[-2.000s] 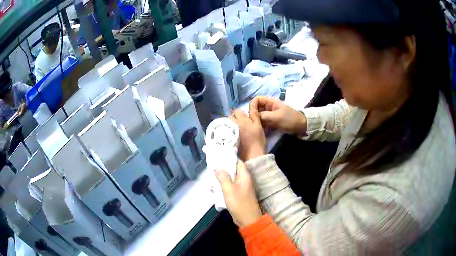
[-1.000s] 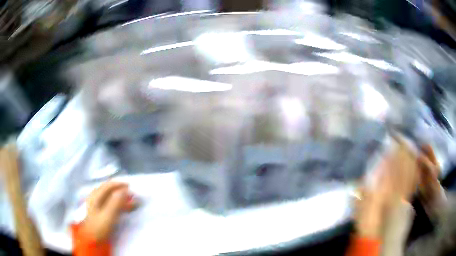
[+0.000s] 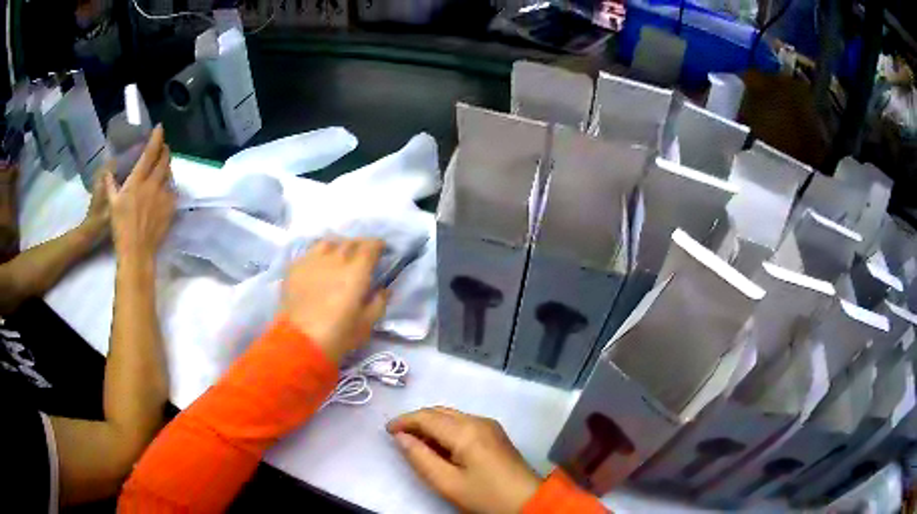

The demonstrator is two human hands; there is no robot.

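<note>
My left hand [image 3: 334, 293], in an orange sleeve, lies over the pile of bagged fans. Its fingers and thumb close on a dark grey bagged fan [image 3: 402, 251], partly hidden by the hand. Other milky sleeves [image 3: 397, 181] lie behind and to the left. A white cable bundle [image 3: 380, 373] lies on the white bench just below my left hand, untouched. My right hand [image 3: 465, 457] is low in front, empty, with fingers loosely curled, near the cable and the boxes. Open retail boxes [image 3: 483, 296] with fan pictures stand upright to the right.
More open boxes [image 3: 704, 442] fill the right side in rows. At the left, another person's hands and forearms [image 3: 141, 221] are over the bench beside loose sleeves. A box [image 3: 233, 85] and a dark round fan head stand behind them. The dark green belt [image 3: 402, 100] runs behind.
The view has swung left from the neighbour on the right. My right hand has let go of the white fan and come back in front. My left hand is now on the bagged fans.
</note>
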